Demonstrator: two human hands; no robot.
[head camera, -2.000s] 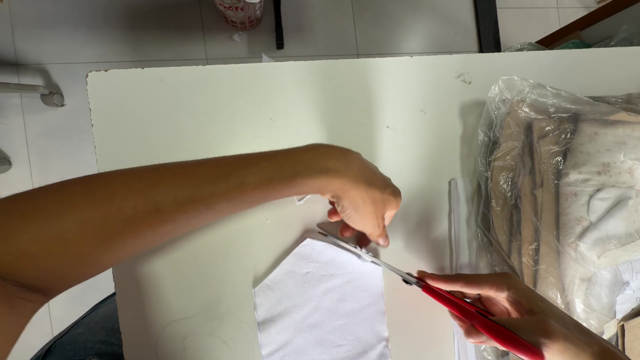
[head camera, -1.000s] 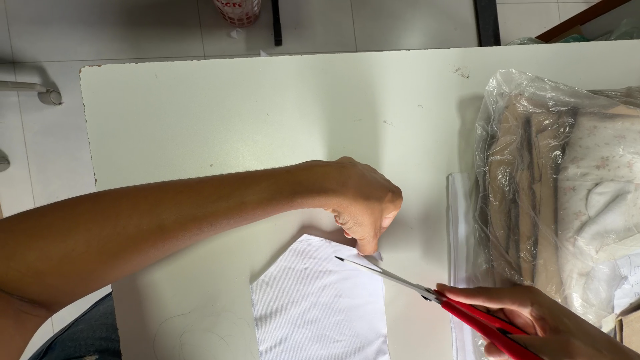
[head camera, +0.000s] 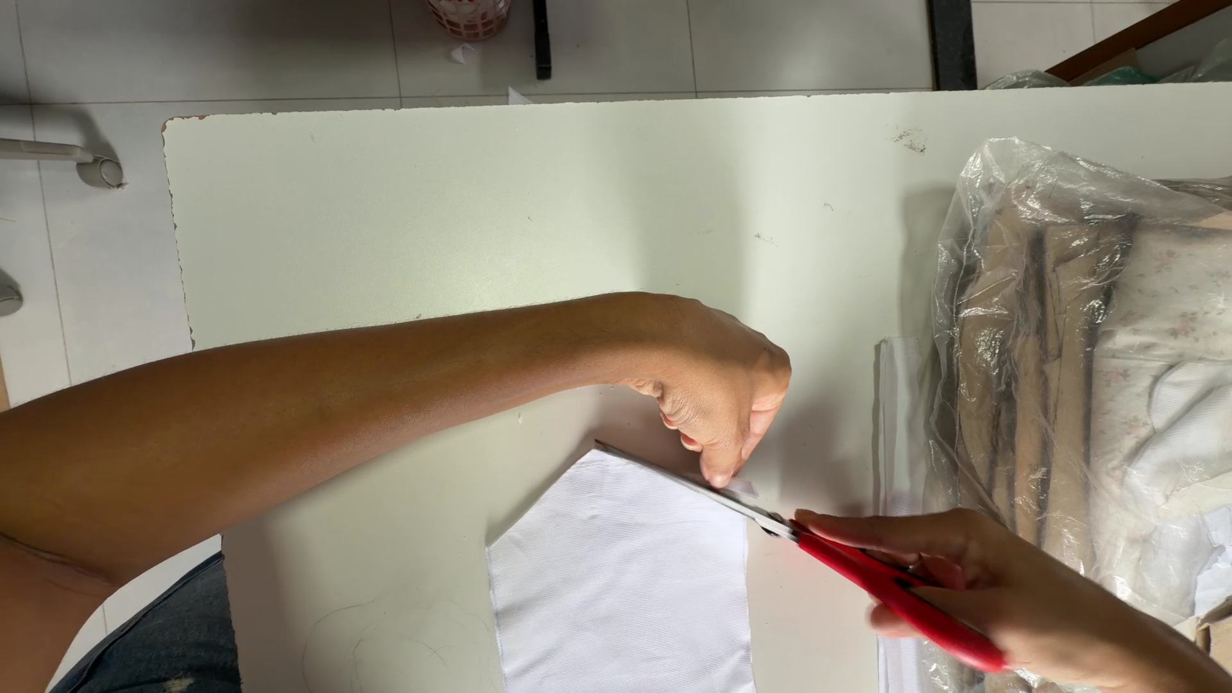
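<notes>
A piece of white fabric (head camera: 626, 577) with a pointed top lies on the pale table (head camera: 385, 221). My right hand (head camera: 943, 577) holds the red handles of a pair of scissors (head camera: 866, 582). Their blades lie along the fabric's slanted upper right edge, nearly closed, with the tip by its peak. My left hand (head camera: 722, 404) reaches in from the left, thumb and fingertips pinched at that edge beside the blades, on a small pale scrap that is mostly hidden.
At right is a clear plastic bag (head camera: 1039, 318) of folded brown and floral fabric. A narrow white strip (head camera: 898, 433) lies beside it. Loose thread (head camera: 356, 626) is at lower left. Beyond the table are a red basket (head camera: 469, 14) and a caster (head camera: 100, 172) on the floor.
One second ago the scissor blades lay over the fabric, below its upper edge; now they lie along that edge. My left hand stays near the same corner.
</notes>
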